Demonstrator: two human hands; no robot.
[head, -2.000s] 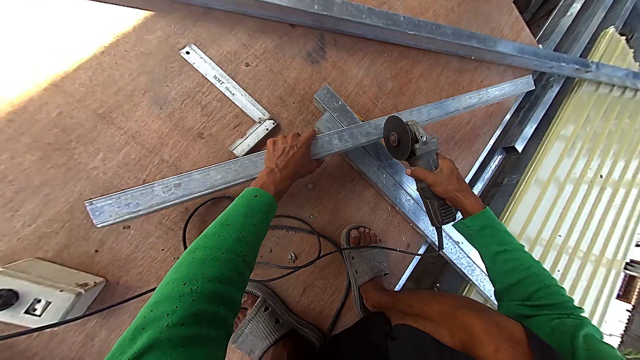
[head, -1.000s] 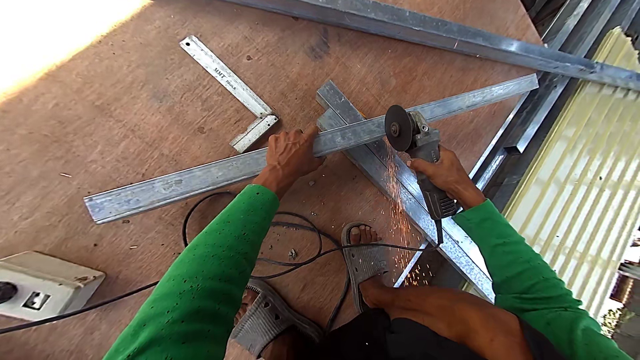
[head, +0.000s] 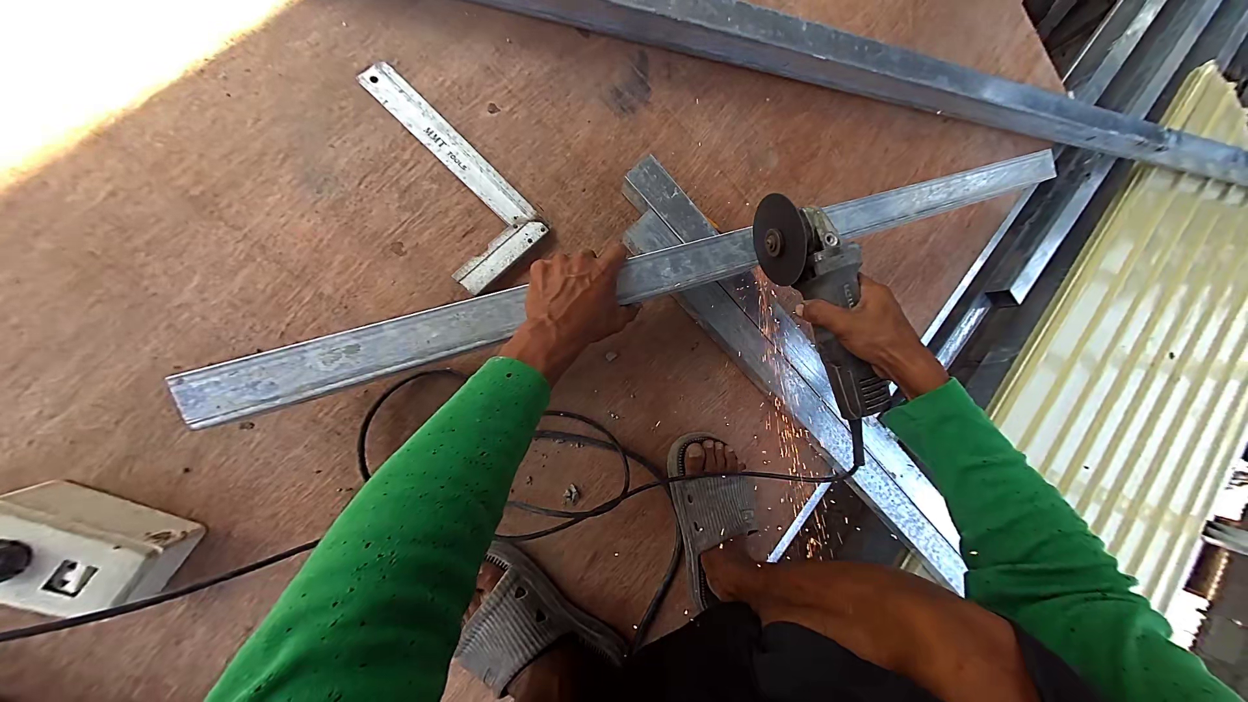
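Note:
My left hand [head: 575, 307] grips a galvanized steel channel [head: 361, 359] that lies slantwise over other metal profiles [head: 741, 336]. In my right hand [head: 873, 331] is an angle grinder [head: 838, 283], held by its body. Its dark disc [head: 781, 240] stands at the channel's edge, to the right of my left hand, and orange sparks fall from there toward my feet. The exact contact of disc and metal is hidden. A metal try square [head: 458, 161] lies on the plywood beyond my left hand.
The grinder's black cord [head: 585, 526] loops over the plywood [head: 244, 263] by my sandalled feet. A white electrical box [head: 97, 546] sits at lower left. A long steel tube [head: 829, 73] crosses the far side. More metal profiles and corrugated sheets [head: 1121, 361] lie at right.
Sparks, not seen two seconds ago, now stream down from the disc. Both hands have kept nearly the same places on the channel and the grinder.

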